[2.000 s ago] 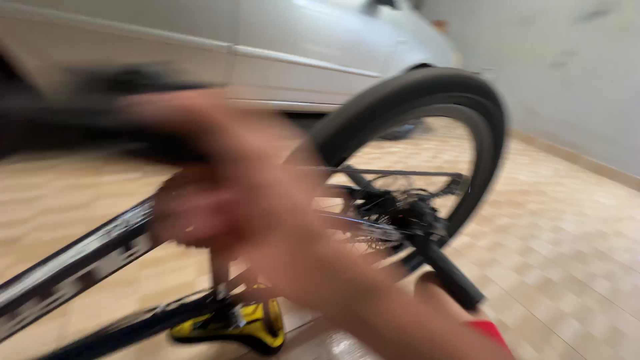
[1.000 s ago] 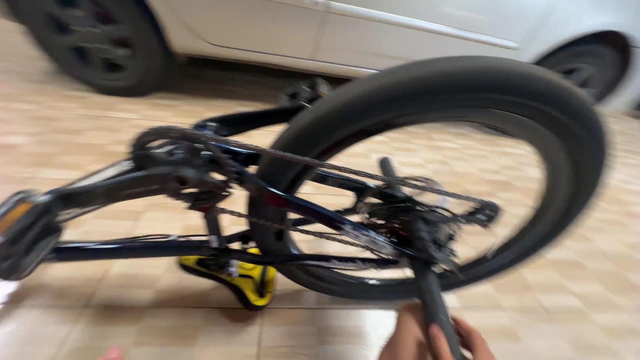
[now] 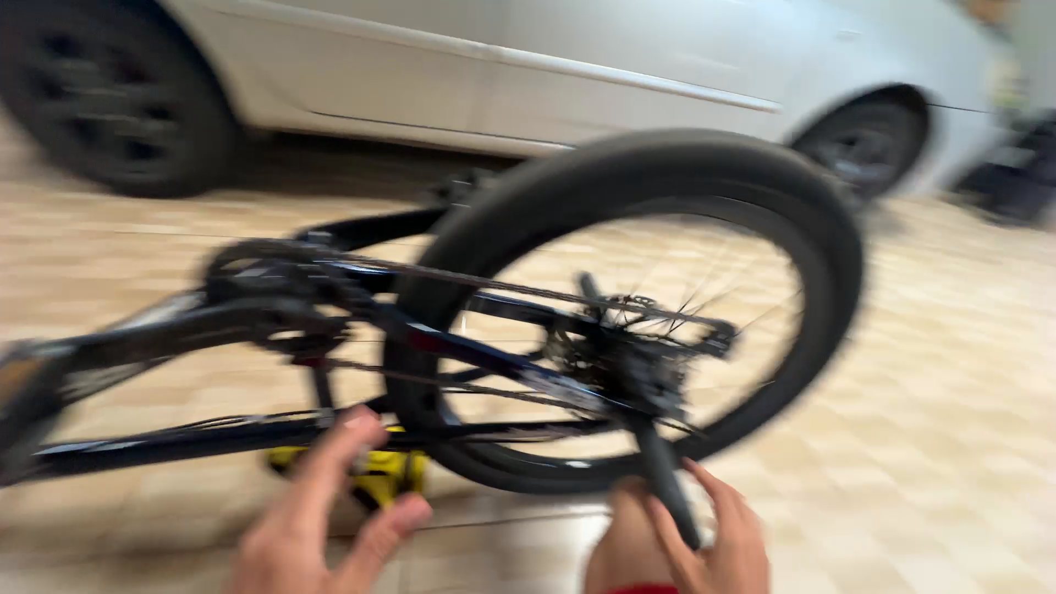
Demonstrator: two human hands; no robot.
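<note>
A dark bicycle frame (image 3: 487,351) lies upside down, its yellow and black saddle (image 3: 396,474) on the floor. Its rear wheel (image 3: 837,256) rises at the centre, with the chain (image 3: 511,286) running from the crank (image 3: 264,318) to the rear derailleur (image 3: 652,375). My right hand (image 3: 701,528) is around the lower end of a black peg-like bar (image 3: 664,478) at the wheel's axle; blur hides the exact grip. My left hand (image 3: 322,528), thumb and fingers apart and holding nothing, is in front of the saddle and below the frame tube.
Behind the bicycle stands a silver car (image 3: 577,66), with one car wheel (image 3: 124,107) at the upper left and another (image 3: 866,144) at the upper right. A pedal (image 3: 21,396) juts out at the left edge. Dark objects (image 3: 1011,177) stand at the far right. The floor is tiled.
My left hand has come up into view in front of the saddle, where only a fingertip showed one second ago. My right hand remains at the black bar.
</note>
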